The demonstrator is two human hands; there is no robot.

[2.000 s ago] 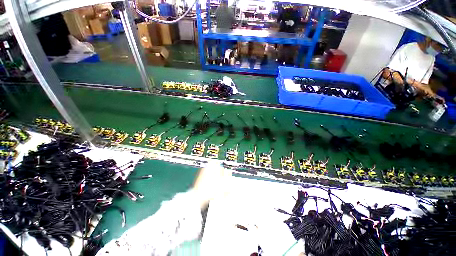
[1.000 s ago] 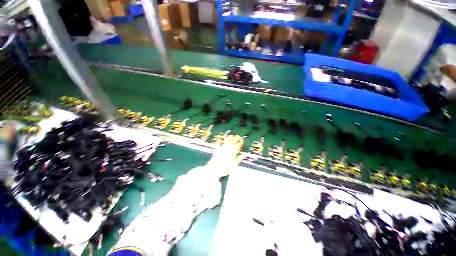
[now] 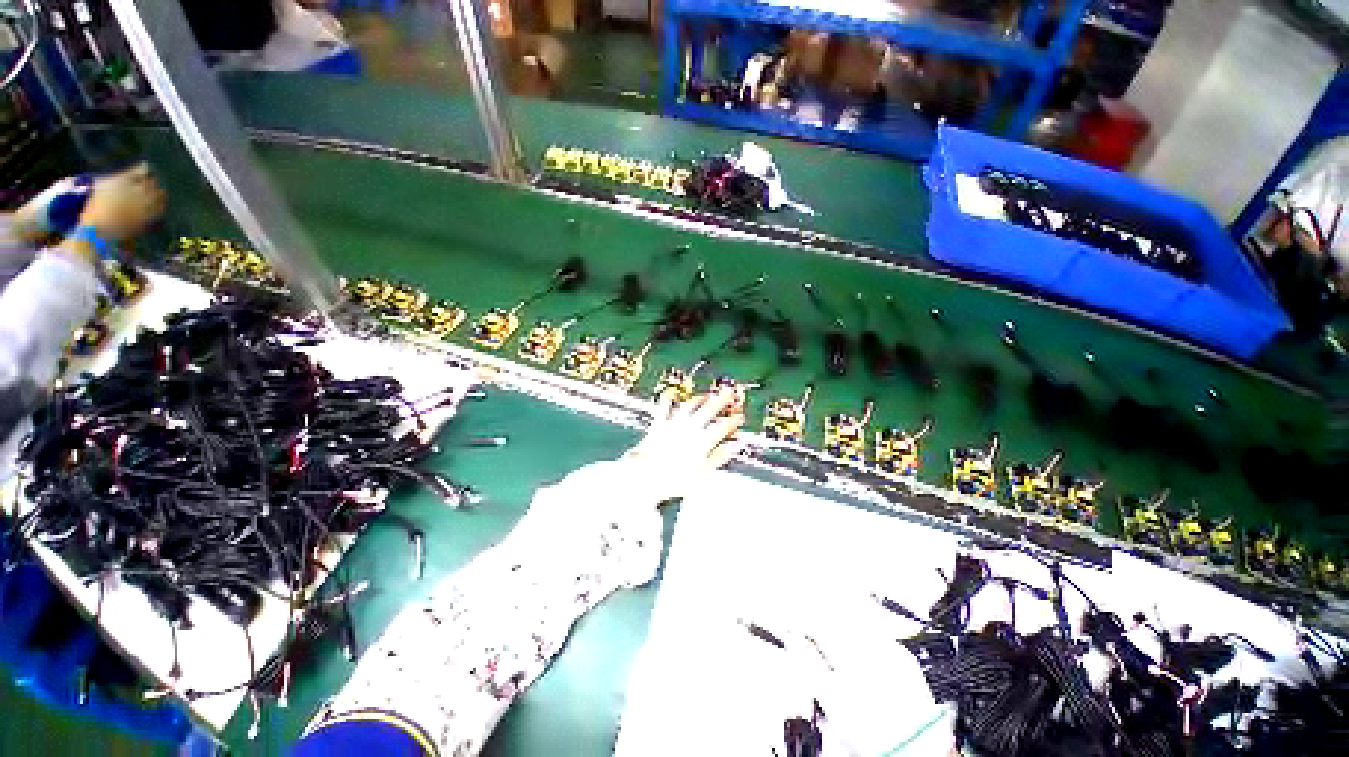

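Observation:
My left hand [image 3: 695,432], bare, in a white speckled sleeve, reaches to the near edge of the green conveyor belt [image 3: 444,237]. Its fingertips are at a small yellow circuit board [image 3: 728,395]; whether they grip it cannot be told. More boards stand in a row along the belt edge on both sides, with black cables lying behind them on the belt. My right hand cannot be made out; a washed-out pale shape lies over the white sheet [image 3: 695,621] at lower right.
Tangled black cables lie in a left heap [image 3: 222,459] and a right heap [image 3: 1036,673]. Another person's hand [image 3: 126,200] with a blue wrist band is at far left. Beyond the belt stands a blue bin [image 3: 1095,281]. Metal posts [image 3: 222,163] rise at the left.
The view has shifted and tilted. My left hand, blurred at the belt edge two seconds ago, now shows clearly with its fingertips at a board. The other person's hand has come into view at left.

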